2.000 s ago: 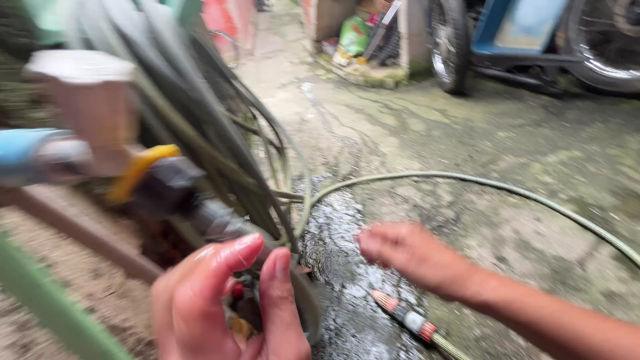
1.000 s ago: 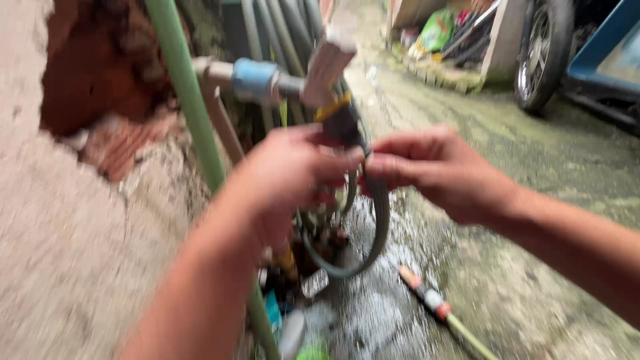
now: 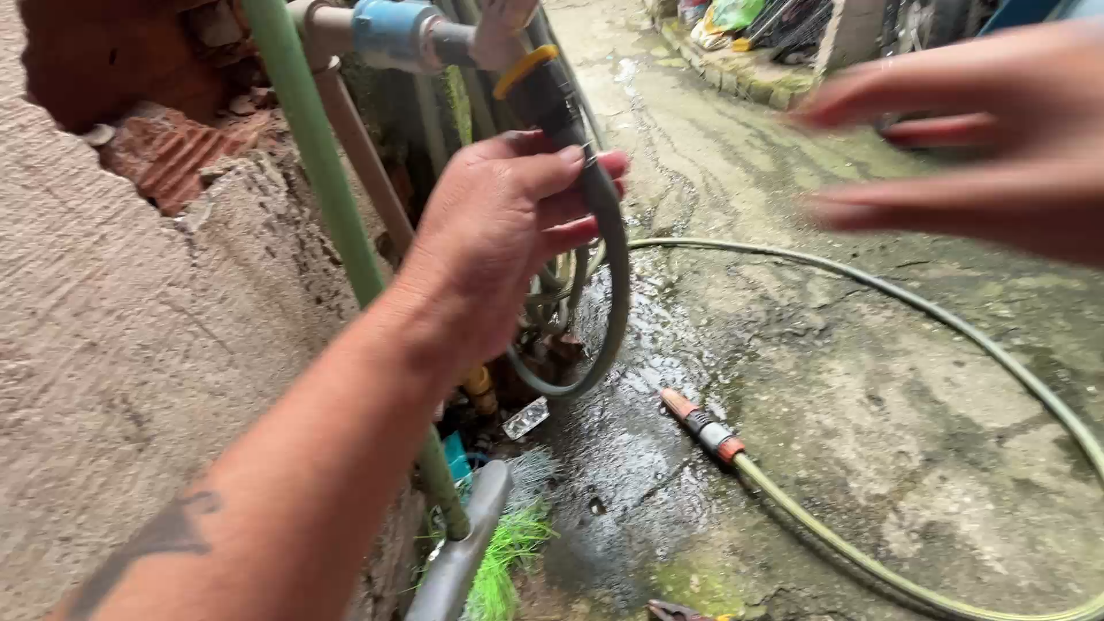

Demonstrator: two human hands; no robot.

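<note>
My left hand (image 3: 509, 203) grips the dark garden hose (image 3: 614, 250) just below the black tap connector (image 3: 548, 99), thumb in front and fingertips coming out on the hose's far side. Above, the connector meets a yellow ring (image 3: 524, 71) under a pale tap body (image 3: 503, 30), joined to a blue pipe fitting (image 3: 392, 34). From there the hose bends down in a loop. My right hand (image 3: 949, 147), blurred, is off to the right with fingers spread, holding nothing. On the wet concrete lies an orange and grey hose nozzle (image 3: 703, 424) on a pale green hose (image 3: 828, 535).
A green pole (image 3: 323, 164) stands beside the rough wall (image 3: 112, 345) with its broken brick hole. Below are a broom head with green bristles (image 3: 509, 561) and a foil blister pack (image 3: 526, 418). Pliers' jaws (image 3: 677, 611) show at the bottom edge; clutter (image 3: 759, 26) lies behind.
One second ago both hands were together at the hose below the connector. My right hand has come away to the right, while my left remains there.
</note>
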